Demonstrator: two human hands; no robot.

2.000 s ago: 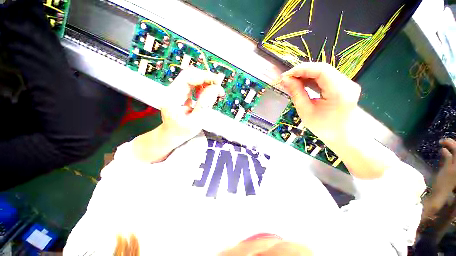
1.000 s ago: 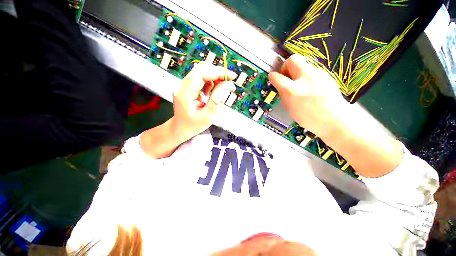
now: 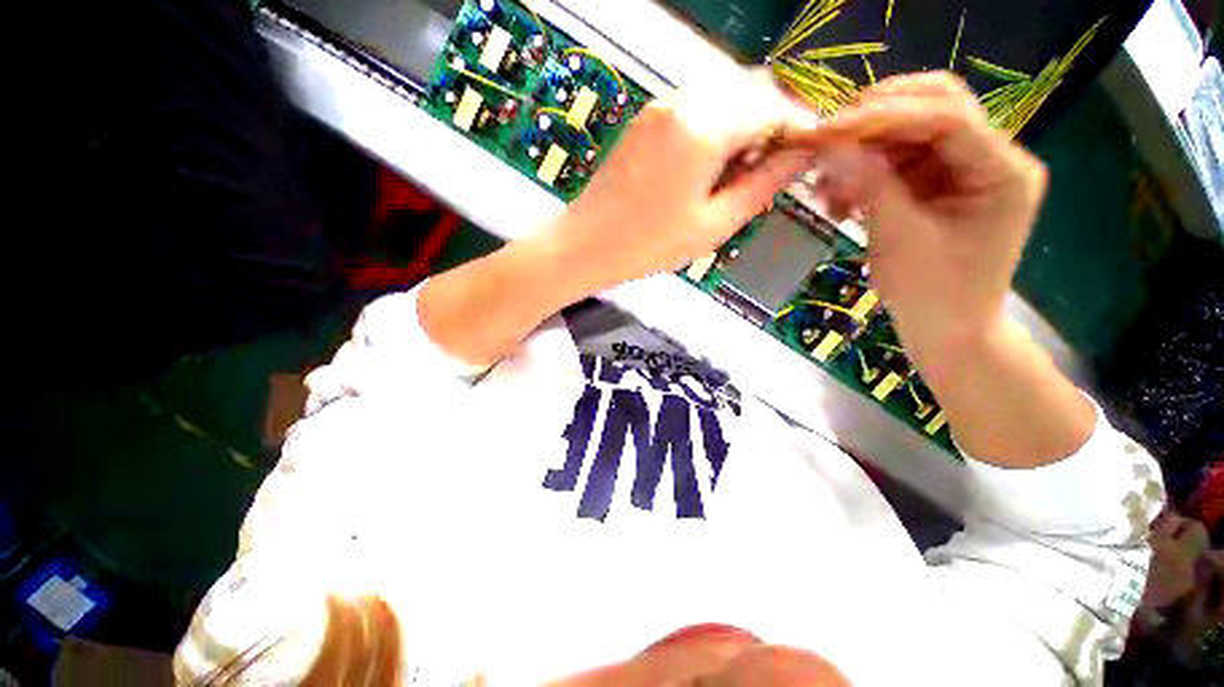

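A green circuit board panel (image 3: pixel 530 101) lies in the metal rail track; its right part is hidden behind my left hand. My left hand (image 3: pixel 718 168) is raised over the panel, fingers curled and pointing right. My right hand (image 3: pixel 926 168) is raised beside it, fingers bent, its fingertips meeting those of my left hand. Both hands are slightly blurred, and whether a wire is between the fingers cannot be told. A second green panel (image 3: pixel 866 342) lies further right in the track, with yellow wires on it.
Beyond the rail (image 3: pixel 456 188) stands a black tray (image 3: pixel 1013 40) with yellow wires (image 3: pixel 832 78) along its edges. A dark-clothed person (image 3: pixel 148 201) is at the left. Part of another person's arm (image 3: pixel 1175 564) shows at the lower right. A blue box (image 3: pixel 65 597) is at the lower left.
My left hand has moved right and up from over the middle of the panel to meet my right hand. My right hand has moved slightly right. The view has shifted, and the tray now sits higher.
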